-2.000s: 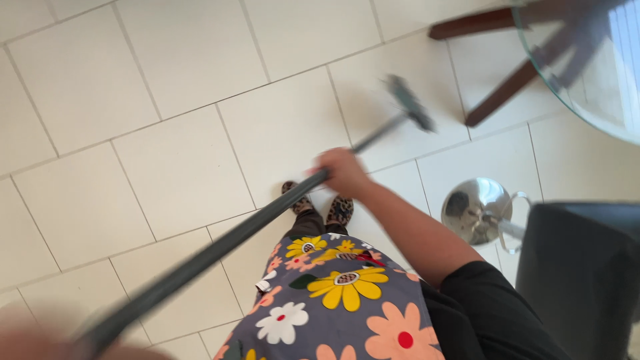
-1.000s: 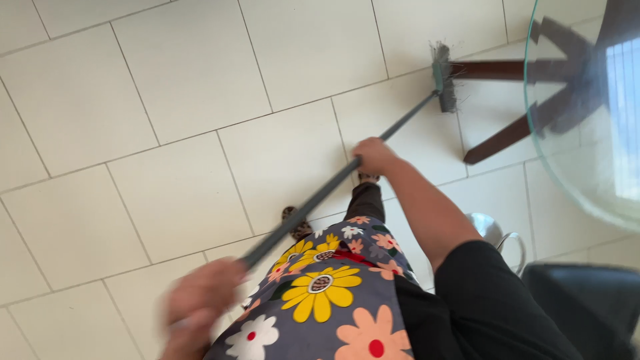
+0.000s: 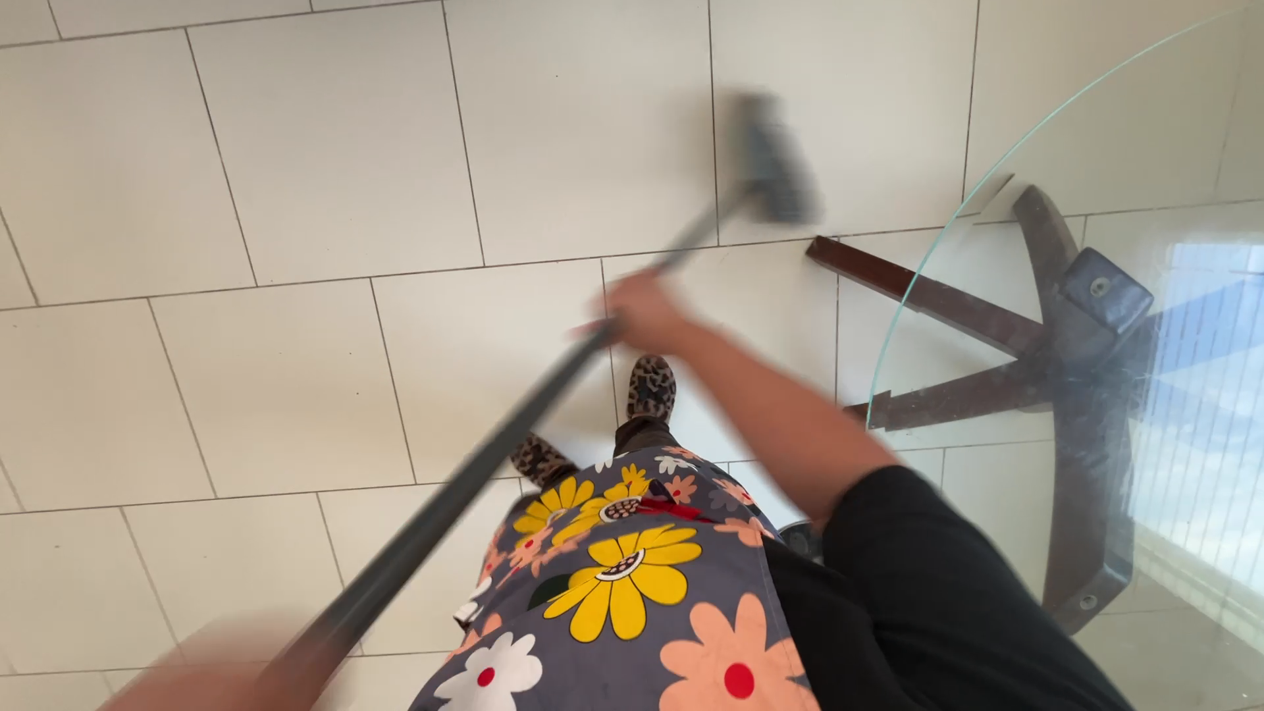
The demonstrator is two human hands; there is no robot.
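Observation:
A broom with a dark grey handle [image 3: 474,479] runs diagonally across the head view, from the lower left up to its blurred brush head [image 3: 775,163]. My right hand [image 3: 647,314] is closed around the lower part of the handle, nearer the brush. Blurred at the bottom left edge, my left hand [image 3: 227,671] grips the upper end of the handle. The brush head is over the pale floor tiles [image 3: 553,148], just beyond the tip of a wooden table leg; whether its bristles touch the floor is too blurred to tell.
On the right stands a round glass tabletop [image 3: 997,168] over a dark wooden base [image 3: 1076,365] with spread legs. My leopard-print shoes [image 3: 651,388] are on the tiles below a flowered apron [image 3: 632,583]. A small dark object [image 3: 800,540] shows beside my right sleeve.
The brush head was against the end of a table leg a second ago and is now away from that leg. Both hands have stayed on the handle. The view has shifted toward the table.

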